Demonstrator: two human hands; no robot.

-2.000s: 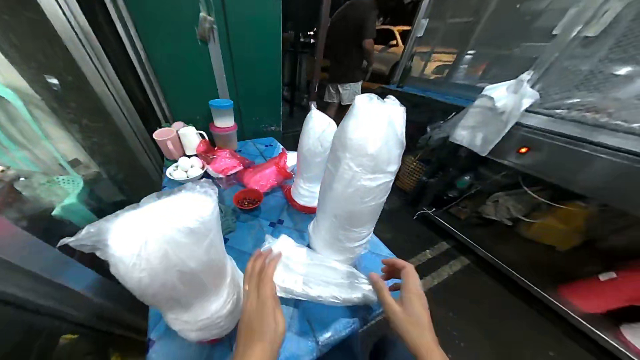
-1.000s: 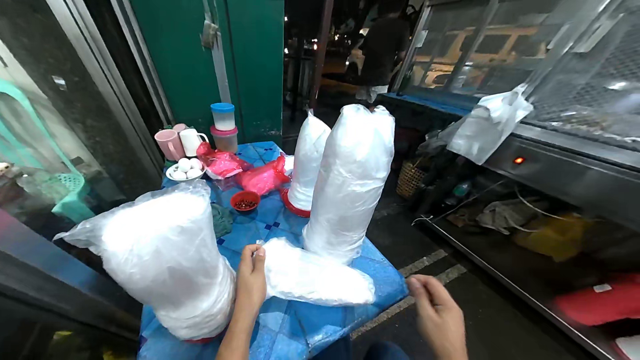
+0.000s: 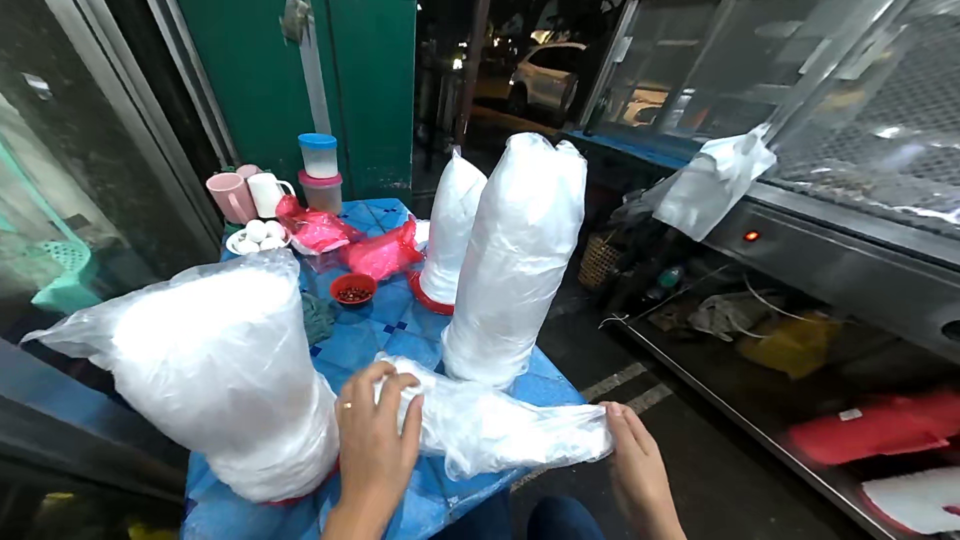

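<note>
A white bundle in clear plastic [image 3: 502, 427] lies on its side across the near part of the blue-covered table [image 3: 427, 495]. My left hand [image 3: 379, 420], with a ring on one finger, rests on the bundle's left end, its fingers spread and curved. At the right end, my right hand [image 3: 637, 457] pinches the plastic between thumb and fingers. Just behind the bundle stands a tall white plastic-wrapped stack [image 3: 521, 262], with a slimmer wrapped stack [image 3: 450, 232] on its left. A wide white stack in a plastic bag [image 3: 225, 367] leans beside my left hand.
Farther back on the table are a small red bowl [image 3: 352, 289], pink plastic bags [image 3: 382, 251], a bowl of eggs [image 3: 259, 235], mugs [image 3: 232, 197] and lidded containers [image 3: 320, 172]. A metal counter [image 3: 847, 247] runs along the right; a green wall [image 3: 367, 97] stands behind.
My right hand has come in from the right of the bundle and taken hold of its end, where the plastic is now drawn out. My left hand has spread over the left end. The person in the background is out of view.
</note>
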